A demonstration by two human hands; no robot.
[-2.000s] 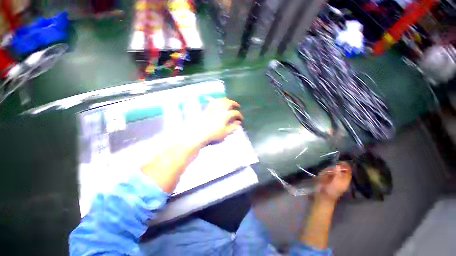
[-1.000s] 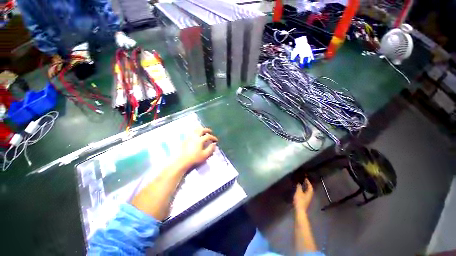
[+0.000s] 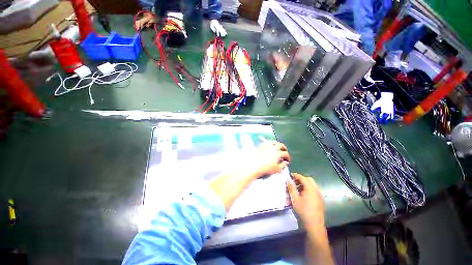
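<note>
The finned housing (image 3: pixel 207 155) lies flat before me, its shiny face up and very bright. A dark line runs along its edges. A plain pale sheet (image 3: pixel 259 227) shows under its near edge. My left hand (image 3: pixel 273 157) rests on the panel near its right edge, fingers bent at that edge. My right hand (image 3: pixel 305 194) is at the right edge just below, thumb and fingers close together. Whether either hand pinches a thin cord there cannot be told. A tangled grey-black cord bundle (image 3: pixel 383 155) lies to the right on the bench.
Upright finned housings (image 3: pixel 310 62) stand at the back. Wired modules (image 3: pixel 227 77), blue bins (image 3: pixel 111 46), a red bottle (image 3: pixel 66 52) and a white cable (image 3: pixel 98 77) lie behind the panel. A white-blue glove (image 3: pixel 384 106) lies right. A coworker's hand (image 3: pixel 145 20) is at the back.
My right hand has come up from beside the bench to the panel's right edge. My left hand stays near that edge. The view has turned, so the bench things appear shifted to the right.
</note>
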